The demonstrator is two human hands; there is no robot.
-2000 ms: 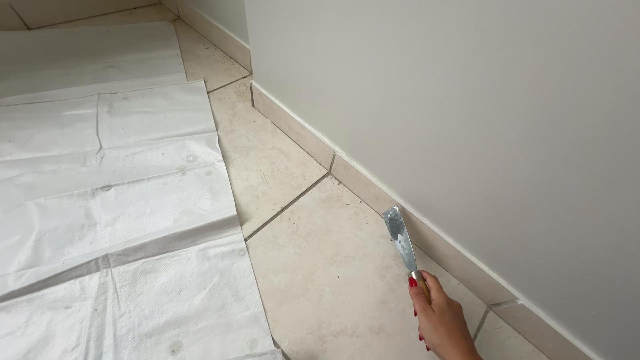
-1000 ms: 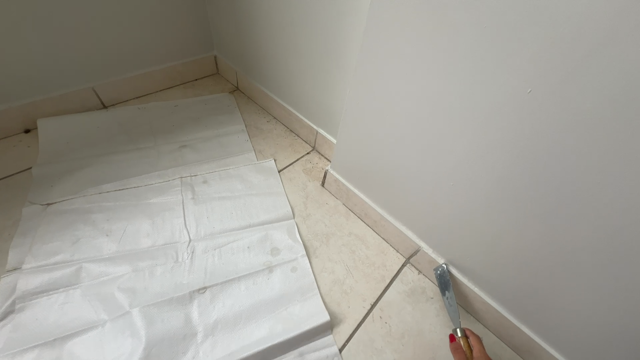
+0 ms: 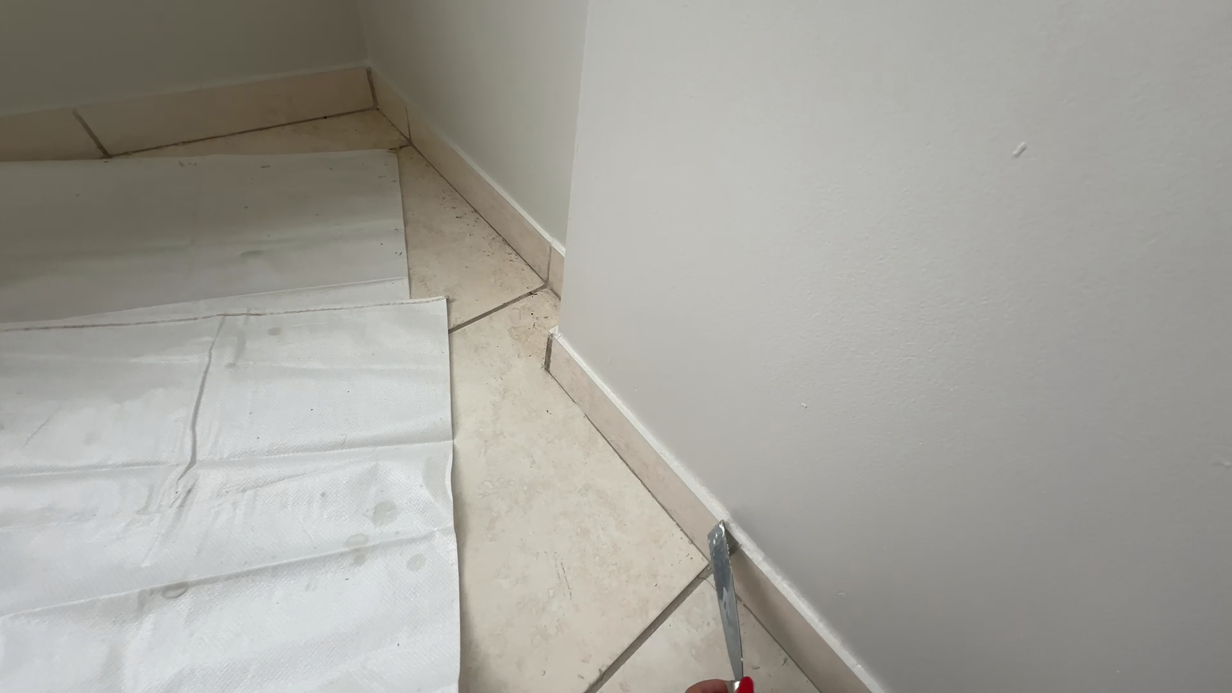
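At the bottom edge of the head view, a fingertip and a red nail of my right hand [image 3: 722,686] show at the base of a putty knife [image 3: 727,606]. The hand is closed on the knife, whose handle is almost wholly cut off by the frame. Its metal blade bears whitish smears and points up, its tip at the top edge of the beige tile skirting [image 3: 626,423], near a joint between two skirting tiles. Above the skirting rises a light grey wall [image 3: 866,289]. My left hand is out of view.
White woven plastic sheets [image 3: 318,500], creased and stained, cover the beige tile floor [image 3: 558,500] on the left. The wall has an outer corner at the centre, with a recess behind it. Dark crumbs lie on the tiles by the far skirting.
The view has shifted. Across the frames the knife has gone from beside a plain stretch of skirting to its top edge near a tile joint, still held in my right hand.
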